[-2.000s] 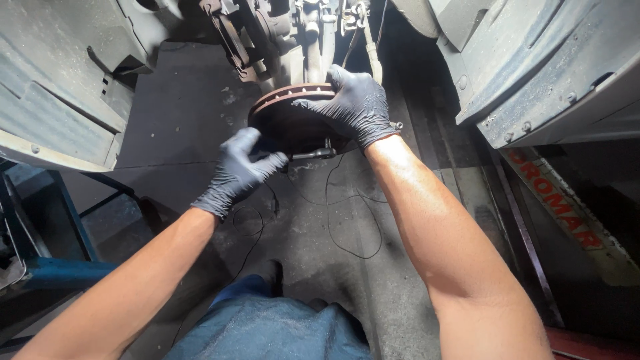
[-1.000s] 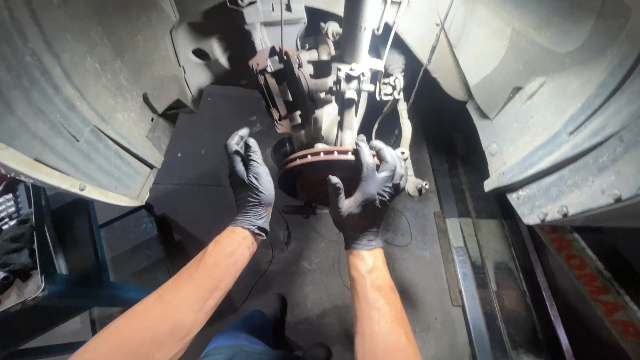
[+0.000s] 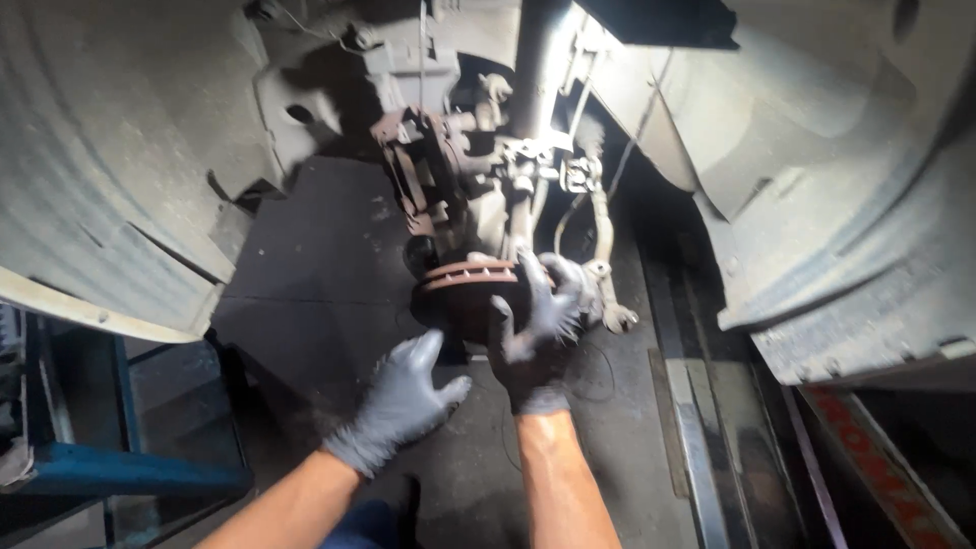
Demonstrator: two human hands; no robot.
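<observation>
A vented brake disc [image 3: 473,293] with a rusty rim sits at the lower end of a car's wheel suspension. My right hand [image 3: 537,332], in a dark nitrile glove, is at the disc's right side with fingers spread; whether it touches the rim cannot be told. My left hand [image 3: 400,400], gloved alike, is below and left of the disc, its thumb and fingers apart and nothing between them. Above the disc to the left is a rusty brake caliper bracket [image 3: 412,179]. The strut [image 3: 541,76] rises brightly lit above the hub, and a tie rod end [image 3: 619,316] lies to the right.
Pale wheel arch panels flank the work, one at left [image 3: 122,168] and one at right [image 3: 839,191]. A blue metal cart [image 3: 137,467] stands at lower left. Metal lift rails [image 3: 698,457] run along the right. A thin cable [image 3: 606,381] loops over the floor under the disc.
My left hand was raised beside the disc a second ago and is now lower. My right hand, which gripped the disc's right edge two seconds ago, has its fingers spread there. The view has shifted.
</observation>
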